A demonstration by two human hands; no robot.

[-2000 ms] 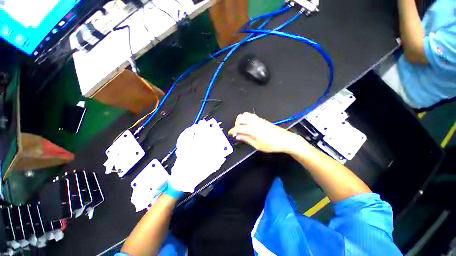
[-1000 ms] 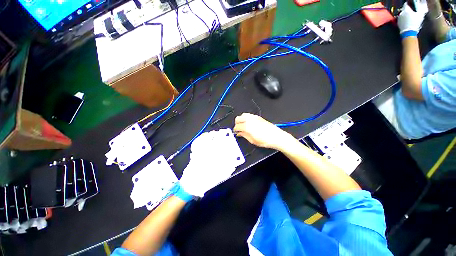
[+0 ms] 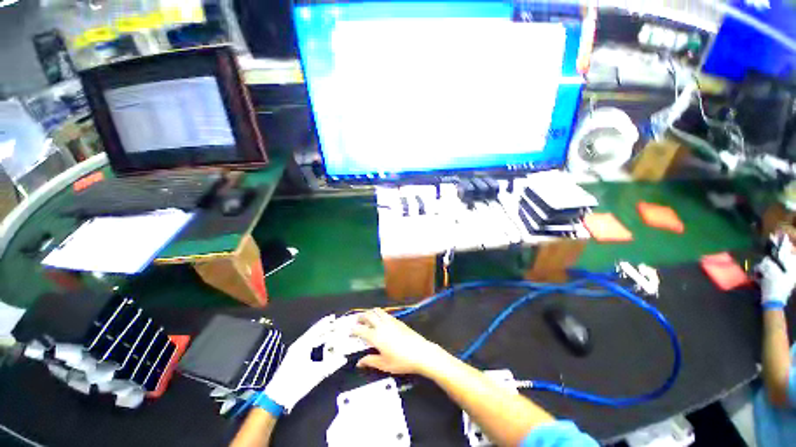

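My left hand (image 3: pixel 305 360), in a white glove with a blue wrist band, is on a white square unit (image 3: pixel 347 336) that it largely covers. My bare right hand (image 3: pixel 397 342) is at this unit's upper right edge, where a blue cable (image 3: pixel 436 297) and an orange lead run in. Its fingertips are bent against the edge; a plug between them cannot be made out. A second white unit (image 3: pixel 371 415) lies nearer me with a plug at its right side. A third unit (image 3: pixel 489 384) lies partly under my right forearm, with a blue cable at its right side.
Stacked black units (image 3: pixel 135 340) and a smaller stack (image 3: pixel 231 349) stand at left. A mouse (image 3: pixel 569 330) lies inside the blue cable loop. Behind are a riser (image 3: pixel 410 262) with stacked units, a large monitor (image 3: pixel 445 96), a laptop and red pads (image 3: pixel 608 227). Another person's gloved hand (image 3: pixel 777 278) is far right.
The view has lifted and turned, showing the monitor and laptop. Both hands have left the rightmost unit and are now at the leftmost one.
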